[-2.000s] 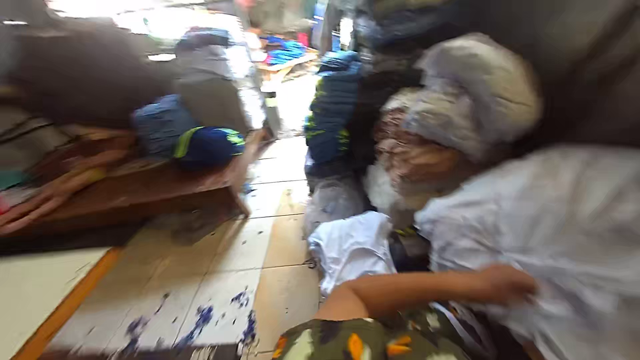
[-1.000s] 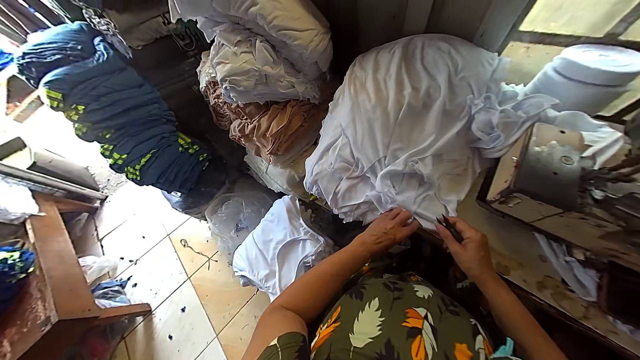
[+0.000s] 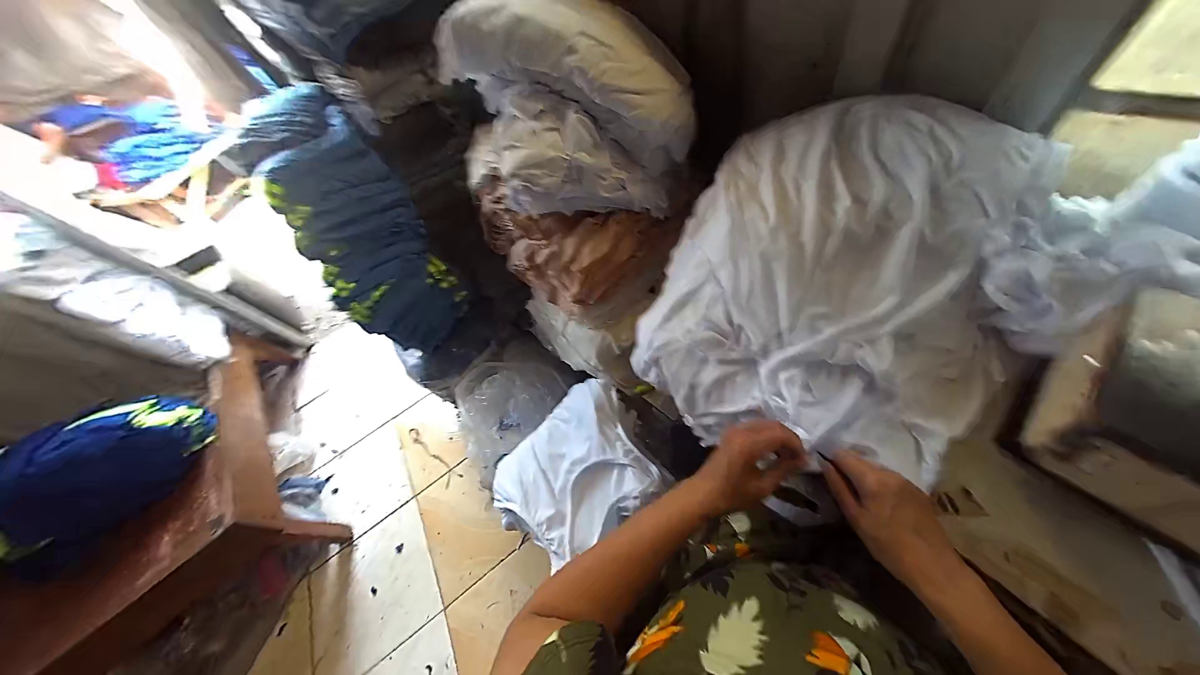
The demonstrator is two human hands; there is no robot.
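Note:
A large heap of white cloth (image 3: 844,244) fills the space in front of me. My left hand (image 3: 757,459) pinches the lower edge of this cloth, its fingers curled together. Close to its right, my right hand (image 3: 872,497) holds a small dark tool (image 3: 837,473), perhaps thread snips, against the same edge; its shape is mostly hidden by the fingers. Left of my left forearm, a white garment (image 3: 581,473) lies draped low down, beside a clear plastic bag (image 3: 506,398).
Stacked white (image 3: 581,94) and brown cloth bundles (image 3: 581,258) stand behind. Farther left is a navy cloth stack (image 3: 366,234) with yellow-green marks. A wooden bench (image 3: 248,441) bears a blue bundle (image 3: 103,478). At right is part of a machine (image 3: 1158,375) on a worktable (image 3: 1041,544).
Two seconds ago one arm reached across the white cloth; now both hands are at its lower edge. Since one second ago the hands have come closer together. The view has swung.

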